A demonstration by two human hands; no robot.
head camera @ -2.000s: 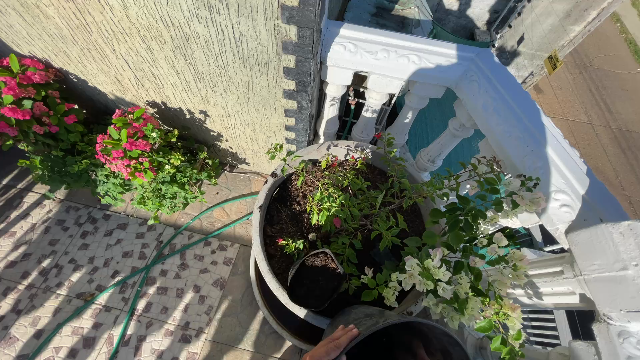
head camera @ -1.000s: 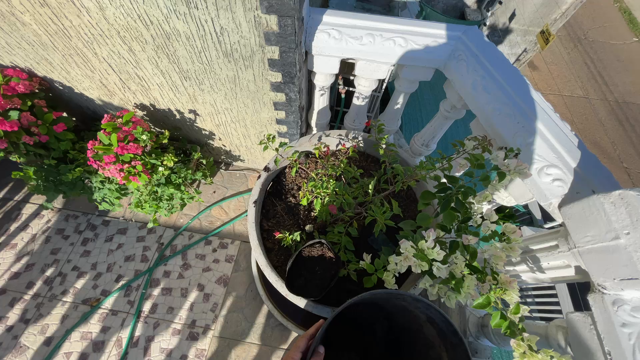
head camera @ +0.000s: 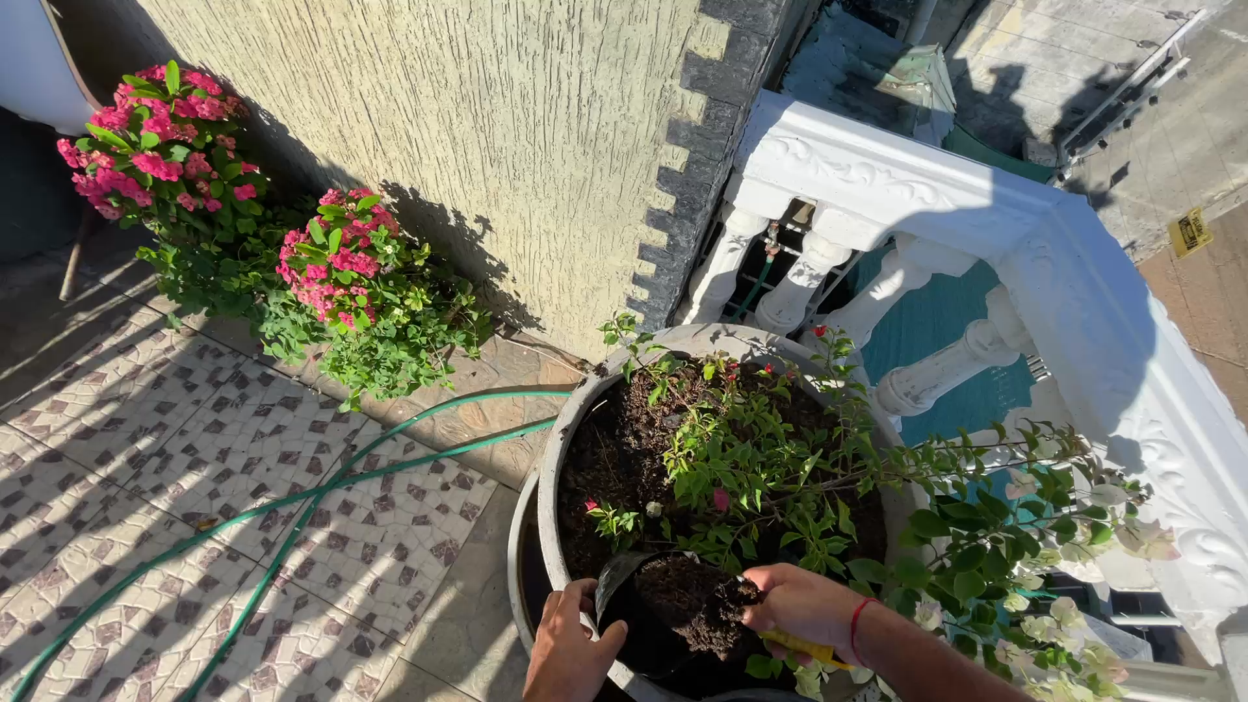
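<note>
My right hand (head camera: 804, 614), with a red cord at the wrist, grips a yellow handle (head camera: 804, 645); a heap of dark soil (head camera: 694, 600) lies just beyond its fingers, over a small black plant pot (head camera: 643, 624). The tool's blade is hidden by the soil. My left hand (head camera: 570, 639) is at the left side of that pot, thumb and fingers apart, near the rim of the large round concrete planter (head camera: 551, 507). Inside the planter, a leafy bougainvillea (head camera: 751, 458) with a few red blooms grows in dark soil.
A green hose (head camera: 317, 492) crosses the mosaic tile floor at left. Pink-flowered plants (head camera: 336, 263) stand against the textured wall (head camera: 468, 127). A white balustrade (head camera: 1092, 273) runs behind and right of the planter. White-flowered branches (head camera: 1033, 546) hang over at right.
The large black container seen at the bottom earlier has gone mostly out of view. Both hands are now at the small pot, the right one with a yellow-handled tool and soil.
</note>
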